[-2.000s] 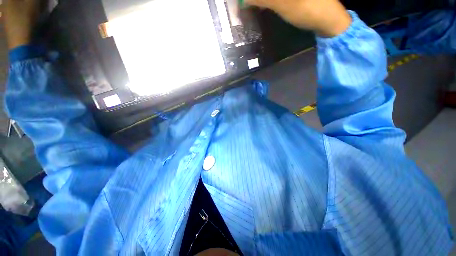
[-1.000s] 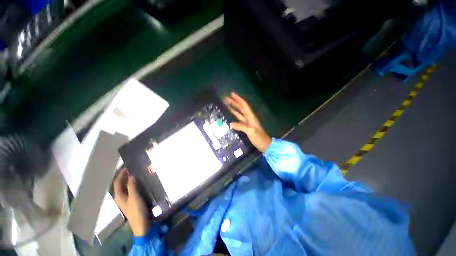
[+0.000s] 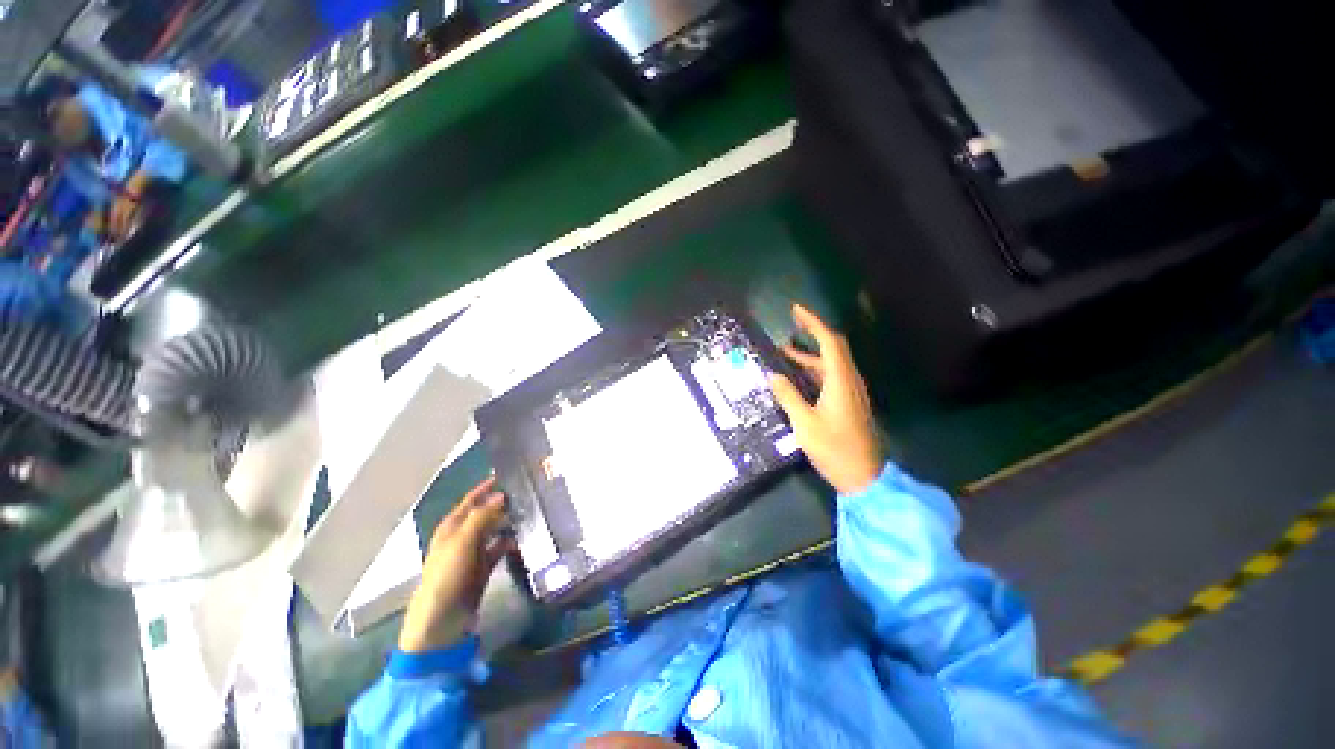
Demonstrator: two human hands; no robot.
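An open-backed tablet unit [image 3: 578, 384] lies slantwise at the bench's front edge, with a glaring white battery [image 3: 637, 457] in its middle. Its circuit board [image 3: 744, 388] with a teal spot is at the right end. My left hand [image 3: 466, 553] is at the unit's left end, fingertips near its edge. My right hand [image 3: 832, 405] is at the right end, thumb at the board side and fingers spread. Whether either hand bears weight on the unit cannot be told.
A grey adhesive sheet [image 3: 388, 490] lies over white backing sheets [image 3: 530, 325] at the left. A clear hood [image 3: 191, 505] on a ribbed hose stands further left. A black stack [image 3: 908, 249] with another tablet unit [image 3: 1054, 95] is at the right. A green conveyor [image 3: 483, 168] runs behind.
The camera view has shifted, so the unit and both hands appear further right. The right hand's fingers are more raised and apart. More of the black stack and conveyor shows.
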